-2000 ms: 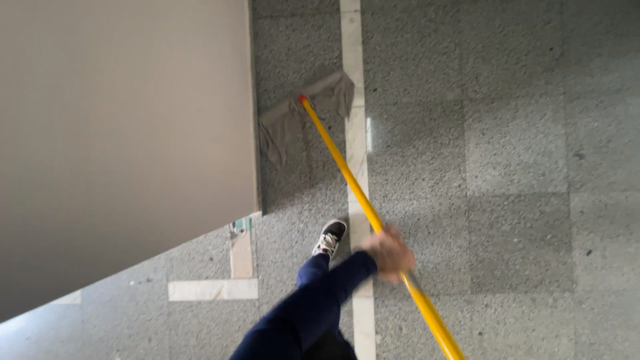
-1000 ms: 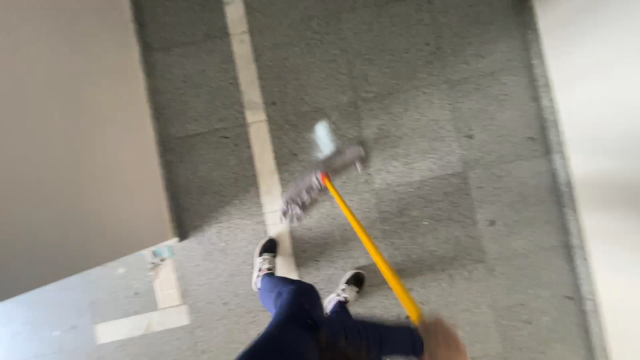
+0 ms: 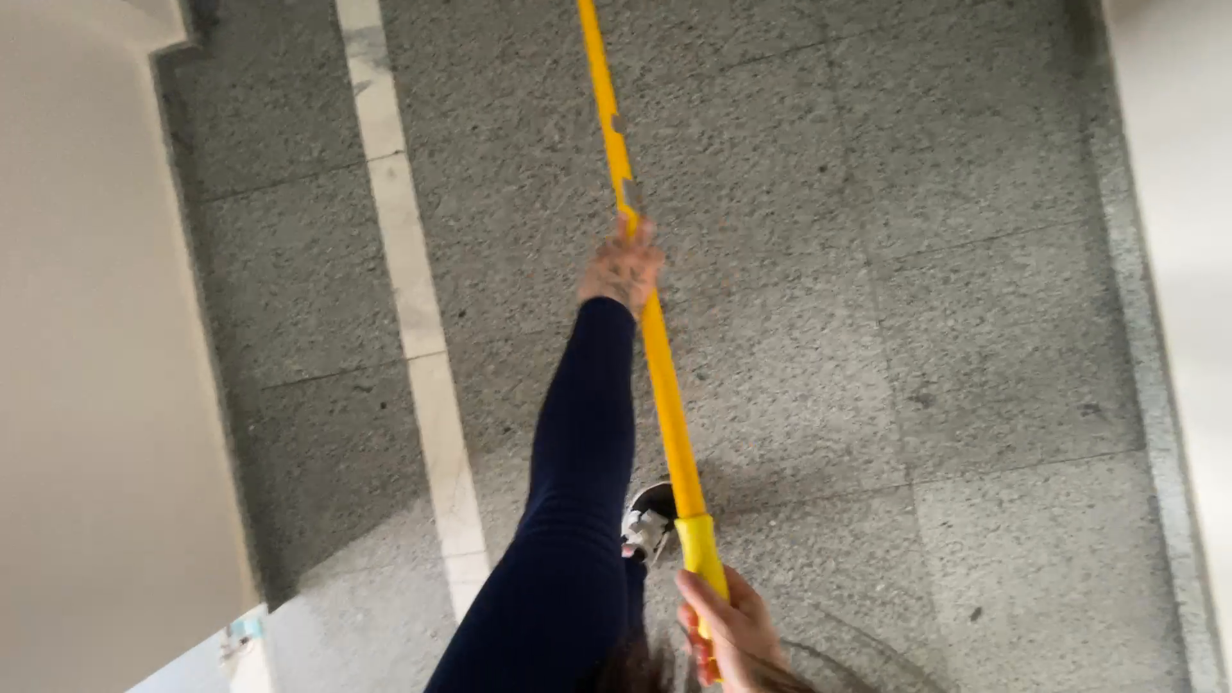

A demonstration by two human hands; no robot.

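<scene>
A yellow pole point(image 3: 669, 404) runs from the top edge of the head view down to the lower middle; its far end lies outside the view. My left hand point(image 3: 623, 268), in a dark blue sleeve, is closed around the pole at mid-length and is blurred. Lower down, my right hand point(image 3: 727, 626) grips the brighter yellow sleeve at the pole's near end, thumb along its side. One of my shoes point(image 3: 652, 520), dark with white laces, shows on the floor just left of the pole.
Grey speckled floor tiles point(image 3: 1001, 366) carry a pale stone strip point(image 3: 404, 250) left of the pole. A beige wall point(image 3: 96, 366) stands on the left, and a white wall point(image 3: 1193, 192) with a grey base edge on the right.
The mop head, seen on the floor in both earlier frames, has left the view. My right hand now shows at the pole's near end. The view has shifted a lot.
</scene>
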